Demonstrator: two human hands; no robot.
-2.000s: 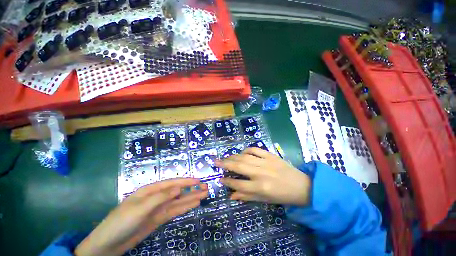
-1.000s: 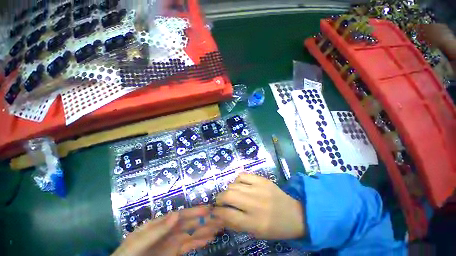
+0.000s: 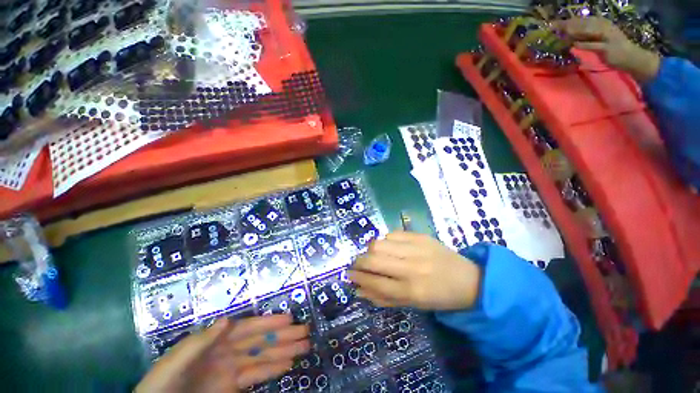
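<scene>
A clear tray (image 3: 142, 307) lies in front of me with black panels (image 3: 262, 218) in its upper pockets. Its lower rows show mostly ring outlines. My left hand (image 3: 234, 355) is palm up over the tray's lower left part, fingers extended, with tiny blue pieces (image 3: 263, 344) resting on the fingers. My right hand (image 3: 418, 272) is palm down over the tray's right side. Its fingertips are close together beside a black panel (image 3: 333, 295); whether they pinch a piece is hidden.
A red bin (image 3: 192, 157) bears another tray of black parts (image 3: 90, 71); a tan strip (image 3: 253, 184) lies before it. Dot sheets (image 3: 476, 192), a blue heap (image 3: 377, 150) and a clear bag (image 3: 38, 269) surround my tray. Another person's hand (image 3: 606, 46) reaches over the right red bin (image 3: 614, 146).
My left hand has separated from my right hand and turned palm up, showing the blue pieces. The view has shifted. Another person's hand has come in over the right bin.
</scene>
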